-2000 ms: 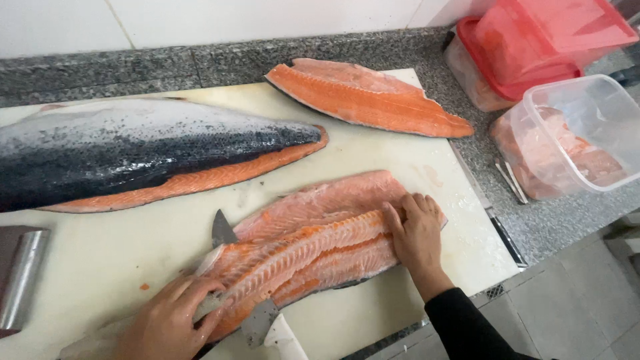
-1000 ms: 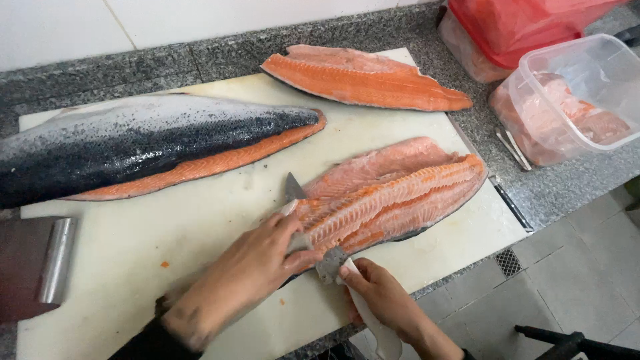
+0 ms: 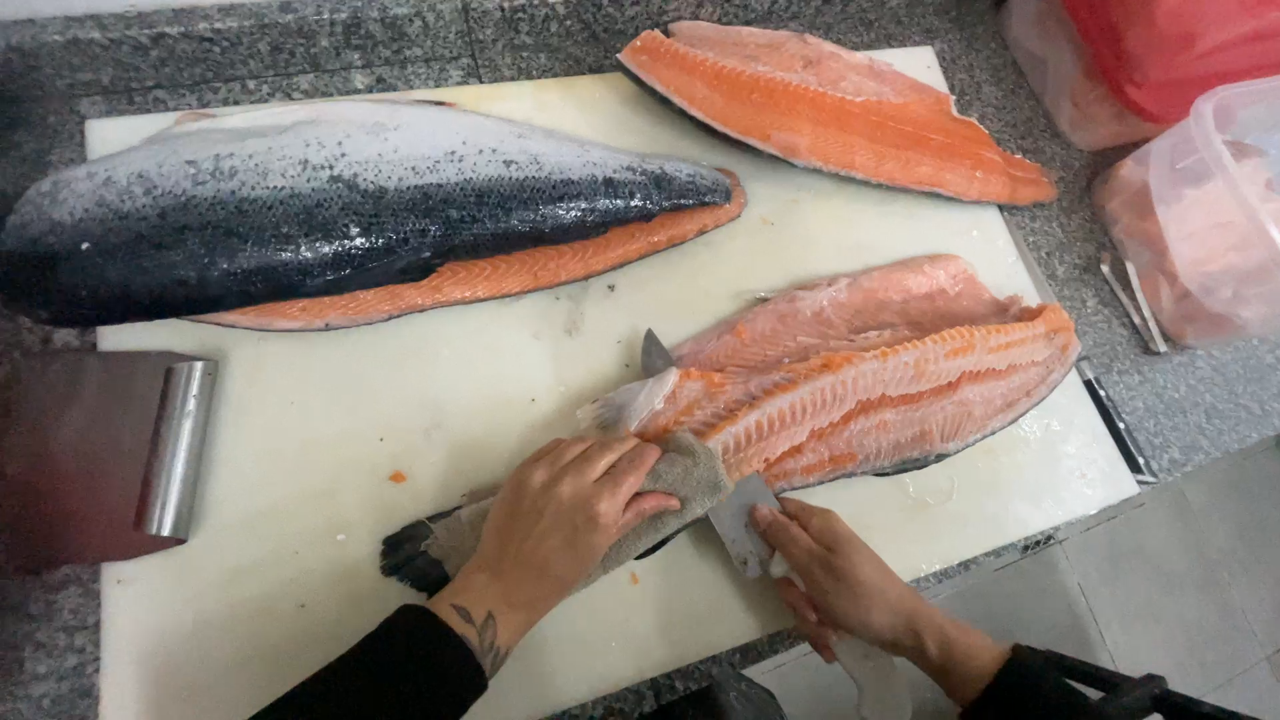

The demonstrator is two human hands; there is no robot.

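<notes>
My left hand (image 3: 570, 500) presses a grey-beige cloth (image 3: 690, 470) over the tail end of a salmon piece (image 3: 860, 390), its ribbed backbone side facing up. The dark tail fin (image 3: 412, 558) sticks out beyond the cloth. In my right hand (image 3: 840, 570) is the white handle of a knife; its blade (image 3: 742, 522) meets the near edge of the fish beside the cloth. A pointed metal tip (image 3: 655, 352) shows at the far side of the same fish. The middle of the blade is hidden by the fish.
A white cutting board (image 3: 340, 410) bears a skin-up salmon piece (image 3: 360, 210) and, at the back right, an orange fillet (image 3: 840, 110). A metal scraper (image 3: 178, 450) lies left. Tweezers (image 3: 1135, 305), a clear plastic tub (image 3: 1225, 210) and a red-lidded tub (image 3: 1180, 50) stand right.
Two seconds ago my right hand lay on the far right end of the fish; it now holds the knife handle. My left hand has settled on the cloth at the tail.
</notes>
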